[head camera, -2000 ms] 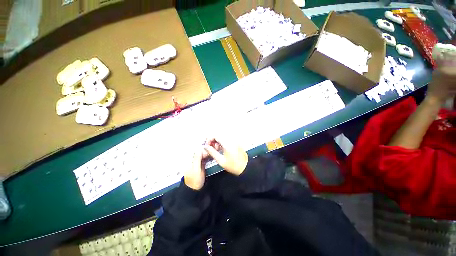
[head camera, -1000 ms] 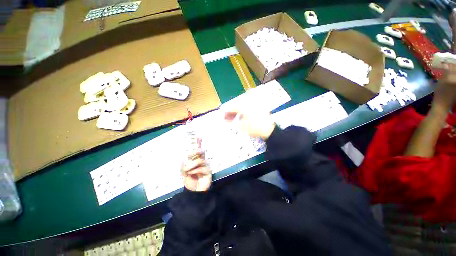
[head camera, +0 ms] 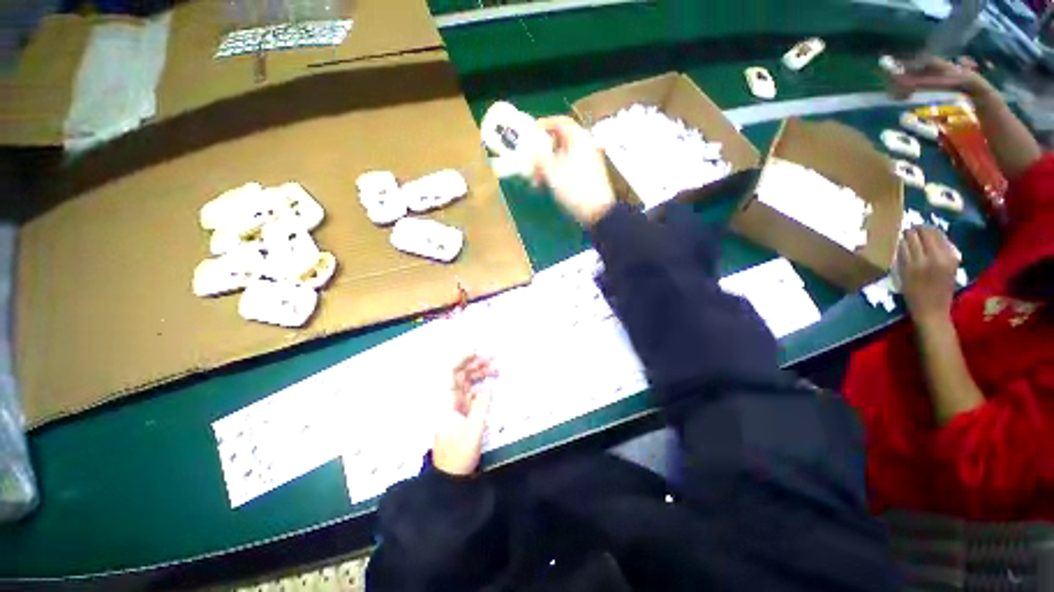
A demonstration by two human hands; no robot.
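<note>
My right hand [head camera: 569, 165] is stretched forward over the bench and holds a white plastic housing [head camera: 510, 132] with a dark mark on its face, beside the left parts carton [head camera: 661, 145]. My left hand [head camera: 466, 407] is over the white label sheets [head camera: 543, 347], fingers curled up; a tiny item may be at its fingertips, too small to tell. Several cream housings lie heaped [head camera: 264, 245] on the cardboard sheet [head camera: 127, 335], with three more housings [head camera: 427, 238] to their right.
A right parts carton [head camera: 815, 197] holds white pieces. A co-worker in red [head camera: 982, 370] reaches over the bench at right, near loose housings [head camera: 902, 143] and small white parts. Red scrap [head camera: 460, 301] lies at the cardboard's corner. Clear plastic [head camera: 14, 451] is at far left.
My right hand has moved from over the label sheets forward to the left carton and has taken hold of a housing. My left hand stays over the sheets. The co-worker's arms have moved.
</note>
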